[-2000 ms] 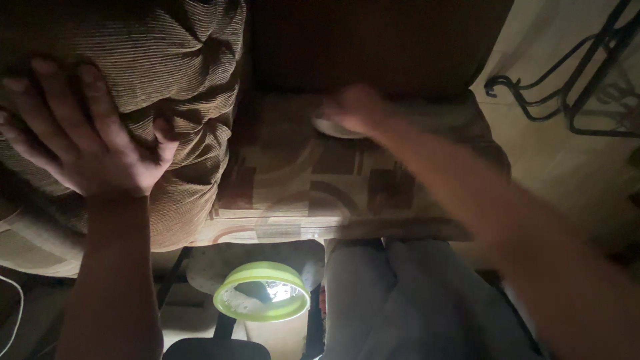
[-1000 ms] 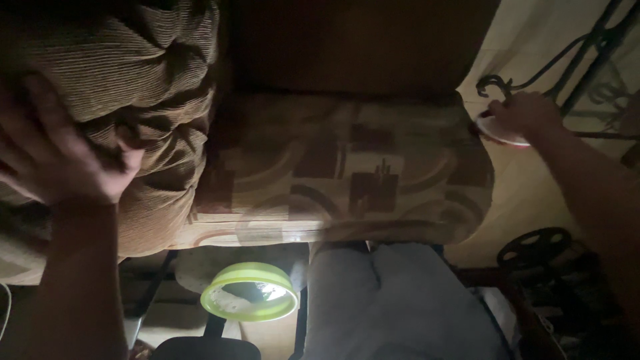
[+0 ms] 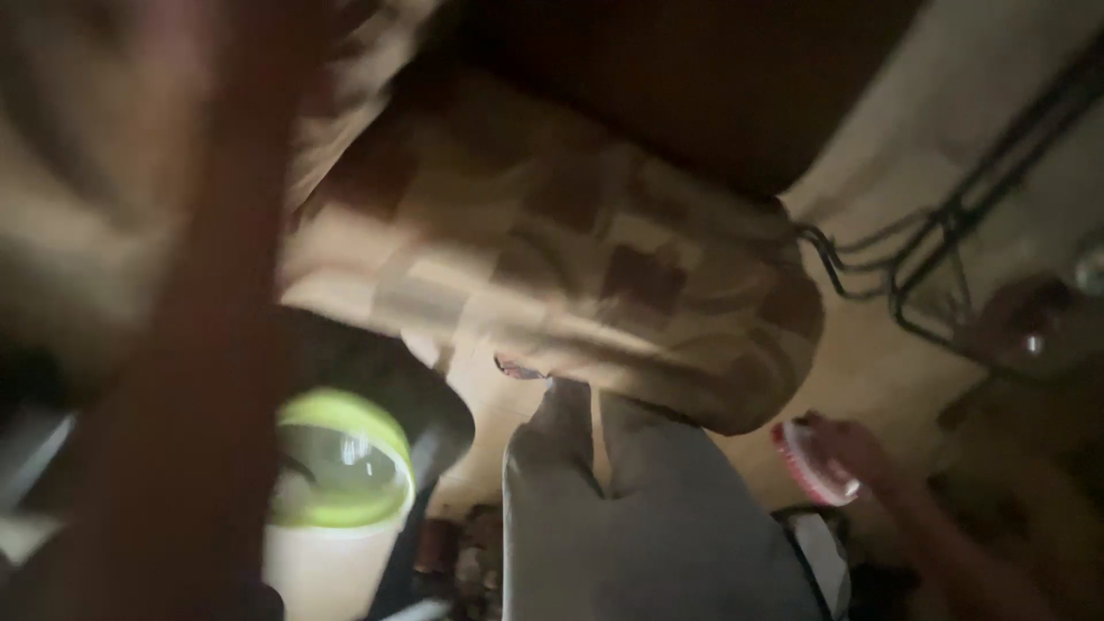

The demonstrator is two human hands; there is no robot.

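My right hand (image 3: 841,444) grips a scrub brush (image 3: 811,466) with red bristles, held over the floor just past the rounded end of a sofa armrest (image 3: 604,259) covered in patterned brown and beige fabric. The left forearm (image 3: 207,302) crosses the left side as a dark blur; its hand is too blurred at the top edge to make out. Between that forearm and my legs stands a pale bucket (image 3: 328,561) with a lime-green rim and liquid that catches the light.
My legs in grey trousers (image 3: 621,535) are at the bottom centre. A black metal frame with curled ends (image 3: 914,259) stands at the right. A dark chair seat (image 3: 371,362) lies behind the bucket. Dim clutter fills the lower right.
My right hand was on the armrest, then beyond its right end by the metal frame; now it is lower, nearer my legs. The left hand has left the ribbed cushion. The view has turned.
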